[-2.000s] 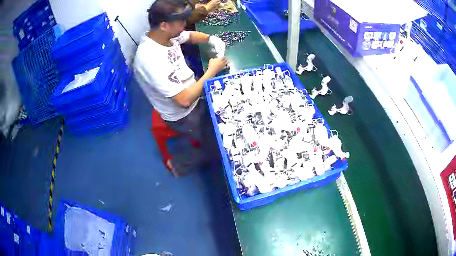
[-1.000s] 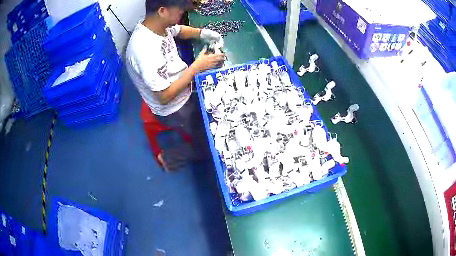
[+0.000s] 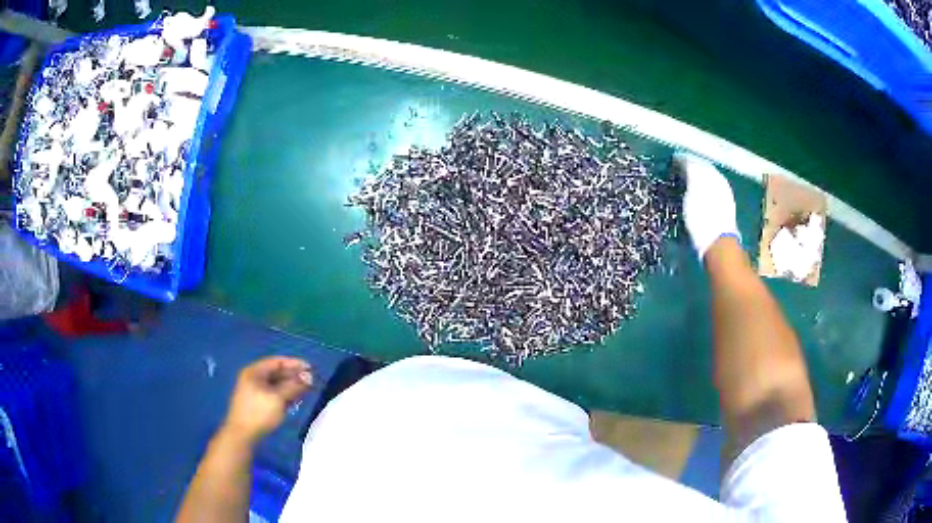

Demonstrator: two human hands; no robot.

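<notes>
A wide heap of small dark-and-silver metal parts (image 3: 521, 235) lies on the green bench. My right hand (image 3: 707, 204), in a white glove, is at the heap's right edge, near the pale rail; its fingertips are blurred, so I cannot tell if it holds parts. My bare left hand (image 3: 268, 396) is beyond the bench's near edge at lower left, fingers curled together; I cannot tell if something small is between the fingertips. A whitish lump (image 3: 797, 248) lies on a tan cardboard pad (image 3: 775, 200) right of my glove.
A blue bin (image 3: 194, 230) full of white units (image 3: 102, 184) stands at left. The pale rail (image 3: 491, 77) divides bench from dark green conveyor (image 3: 572, 41). Another blue bin (image 3: 918, 393) edges in at right, near blue-handled nippers (image 3: 869, 386). A blue tote (image 3: 848, 46) shows at top right.
The view has swung from the neighbouring worker and filled bin to the heap on my bench. The filled bin is now at left, and both my hands have come into view.
</notes>
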